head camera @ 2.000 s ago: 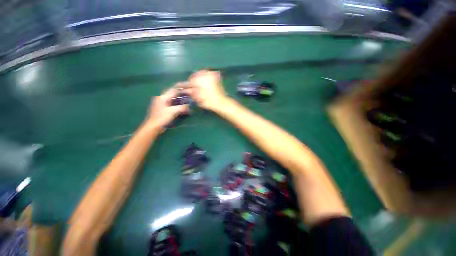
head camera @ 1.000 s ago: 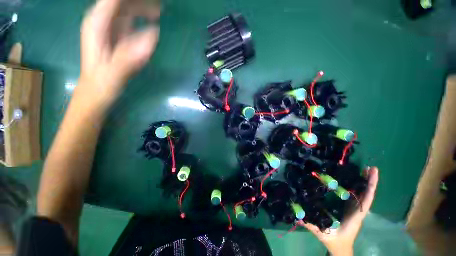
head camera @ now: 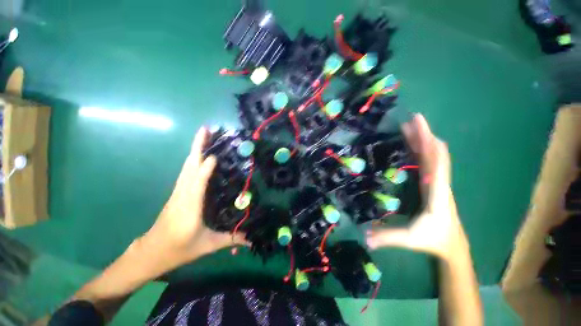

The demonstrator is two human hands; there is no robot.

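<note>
A cluster of several black housings [head camera: 280, 172] lies on the green bench in front of me, with green-ended cylinders [head camera: 331, 213] and red lead wires [head camera: 344, 48]. A ribbed housing [head camera: 255, 38] lies at its far left corner. My left hand [head camera: 185, 207] is curved around the left side of the cluster, thumb below and fingers above, against the housings there. My right hand [head camera: 428, 210] is spread along the right side, fingers and thumb apart around the housings there. Some housings overlap, and their contact with each other is hard to tell.
A small cardboard box [head camera: 28, 165] with a white round connector [head camera: 20, 162] stands at the left edge. A large cardboard carton [head camera: 541, 204] with black housings in it stands at the right. A unit with a green end [head camera: 549, 28] lies at the top right corner.
My left hand has come down from the upper left to the cluster's left side. My right hand has moved up along the right side. The housings are bunched closer together and farther from my body.
</note>
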